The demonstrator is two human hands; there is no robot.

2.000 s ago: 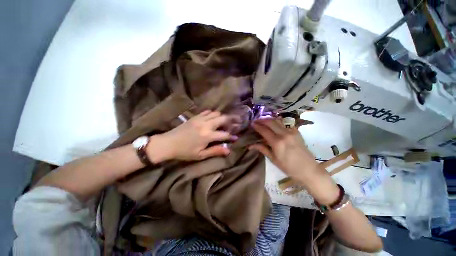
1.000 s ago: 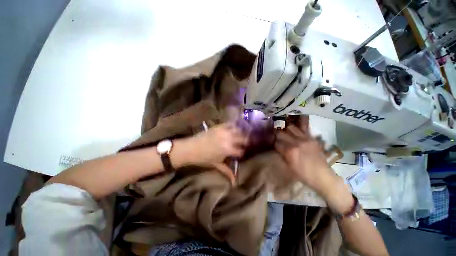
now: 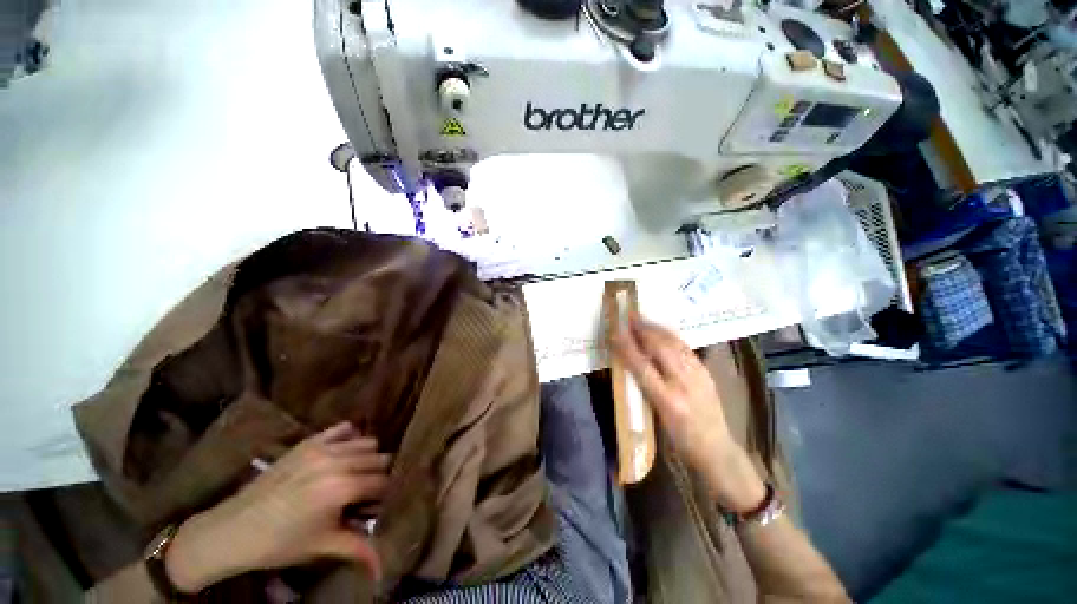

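Observation:
The brown garment piece (image 3: 472,413) lies bunched on the left front of the table and over the lap, clear of the needle (image 3: 418,215). My left hand (image 3: 309,496) lies on the garment with curled fingers; a small white bit shows at its fingers, and a dark object with a shiny end sits near the thumb. My right hand (image 3: 673,383) holds the long tan slotted template (image 3: 634,442), which sticks out over the table's front edge.
The white brother sewing machine (image 3: 567,77) stands across the back. A clear plastic bag (image 3: 833,277) and printed labels (image 3: 712,277) lie at the table's right end. A white slotted basket (image 3: 876,224) and blue checked fabric (image 3: 954,304) are beyond it. More brown fabric hangs below the right hand.
The view has turned right. The garment has come away from the needle toward the wearer. My right hand has left the cloth and taken hold of the tan template.

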